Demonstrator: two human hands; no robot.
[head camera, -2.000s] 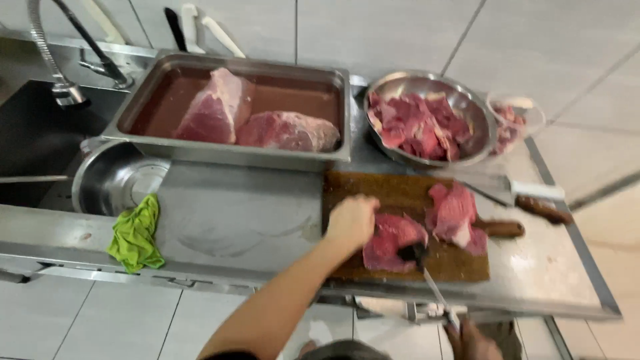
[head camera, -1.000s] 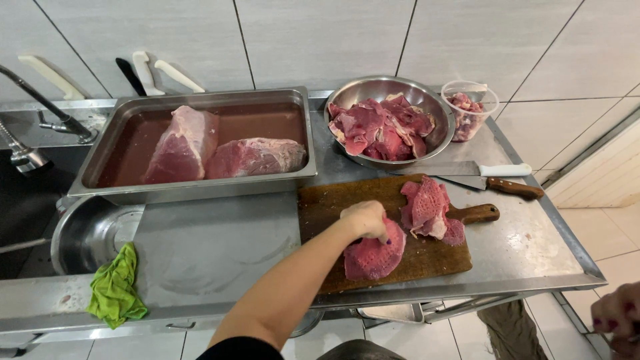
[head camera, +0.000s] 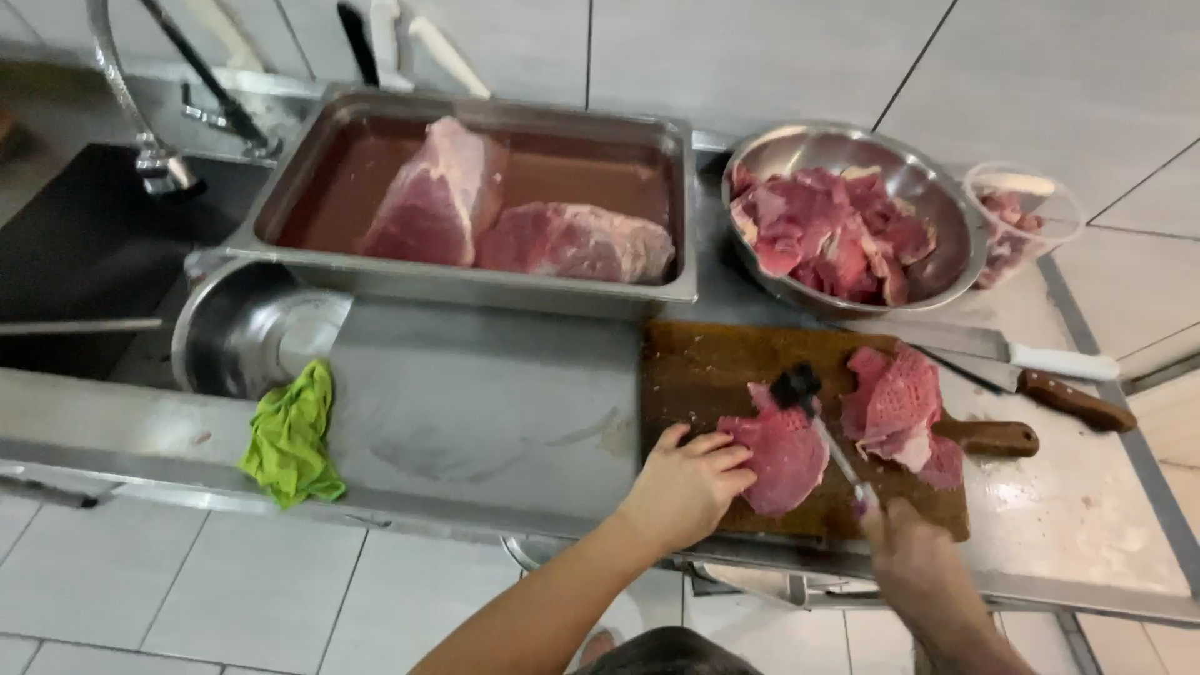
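My left hand rests with spread fingers at the left edge of a slice of raw meat on the wooden cutting board. Blurred by motion, my right hand grips the handle of a meat mallet, whose dark head lies over the top of that slice. A second piece of meat, dimpled and folded, sits on the board's right side, beside the board's handle. Behind the board stands a steel bowl of cut meat.
A deep steel pan holds two large meat pieces in reddish liquid. A white-handled knife and a wooden-handled knife lie right of the board. A plastic tub stands behind. Left are a green cloth, metal bowl and faucet.
My right hand, raised at the far right one second ago, is now over the board with the mallet. My left hand has moved from on top of the slice to its left edge.
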